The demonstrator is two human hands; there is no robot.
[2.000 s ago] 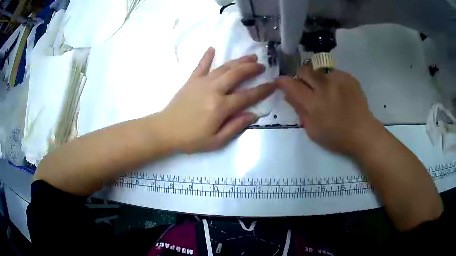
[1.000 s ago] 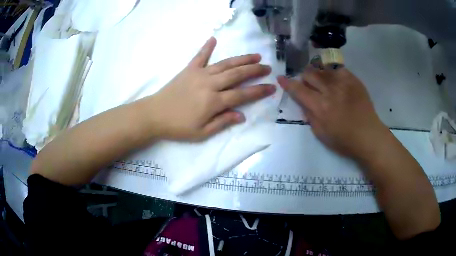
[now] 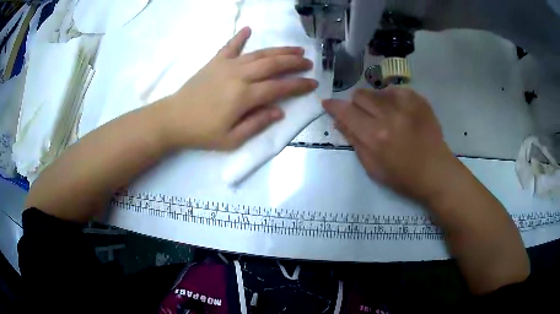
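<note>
A white cut piece (image 3: 270, 144) lies under the presser foot (image 3: 328, 55) of the sewing machine, its pointed end toward the table's front. My left hand (image 3: 255, 86) lies flat on the piece with fingers spread, pressing it down left of the foot. My right hand (image 3: 384, 132) is at the piece's right edge, its fingertips bunched and touching the edge just in front of the foot. Whether the right fingers pinch the cloth cannot be told. The cloth under my left palm is hidden.
The machine head with a cream ribbed knob (image 3: 395, 70) stands at upper right. A layered cream-white stack (image 3: 52, 101) lies at far left. More white fabric (image 3: 147, 55) lies behind my left forearm. A crumpled scrap (image 3: 536, 160) is at far right. A ruler (image 3: 276, 222) runs along the front edge.
The piece's front end has moved back from the ruler toward the needle, and less of it lies in front. Both hands have stayed close to the foot, with my left hand slightly further back.
</note>
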